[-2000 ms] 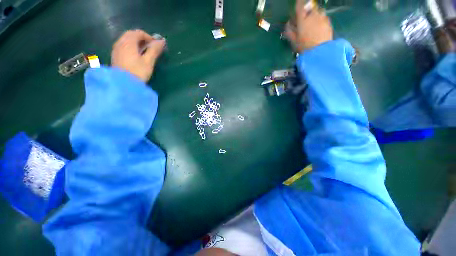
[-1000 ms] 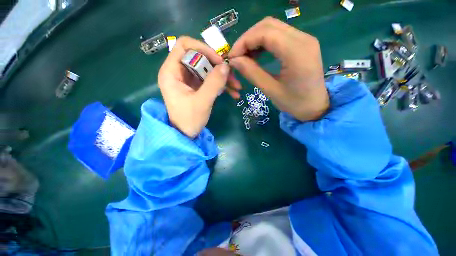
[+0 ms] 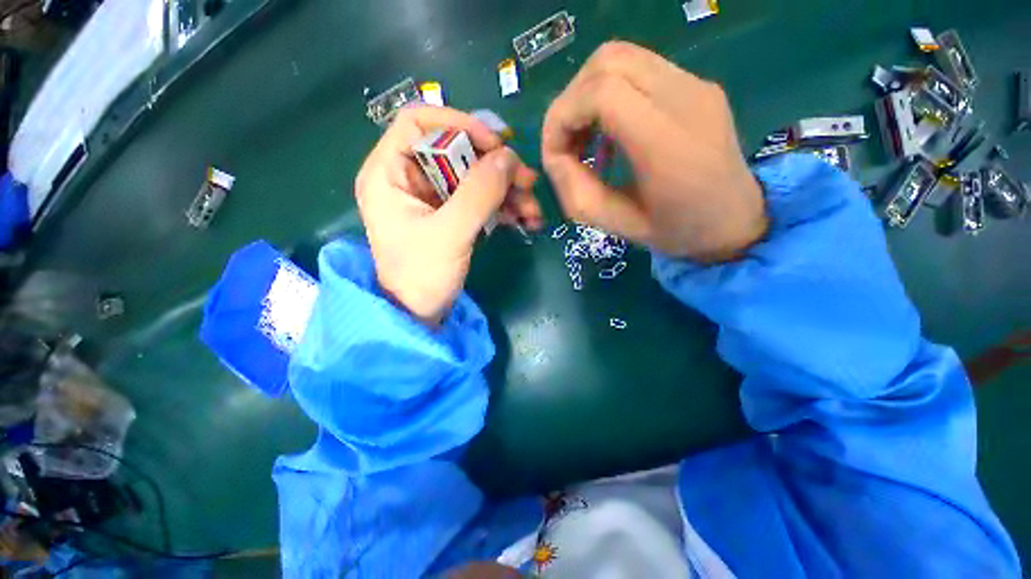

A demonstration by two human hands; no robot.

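My left hand holds a silver device sub-assembly, its end with a red stripe and dark holes turned up. A pale tab shows behind the fingers. My right hand is just to the right, apart from the unit, thumb and index finger curled towards each other. Whether something tiny is between those fingertips cannot be told. The heap of small white ring-shaped gaskets lies on the green mat just below my right hand, partly hidden by it.
A blue parts bin with white bits sits left of my left sleeve. A unit pile lies at right. Several single units lie along the far side, one further left. Clear plastic bags and cables are at lower left.
My left hand still holds the unit, now tilted differently. My right hand has moved away from it to the right; one second ago its fingertips met the unit. The view has shifted left.
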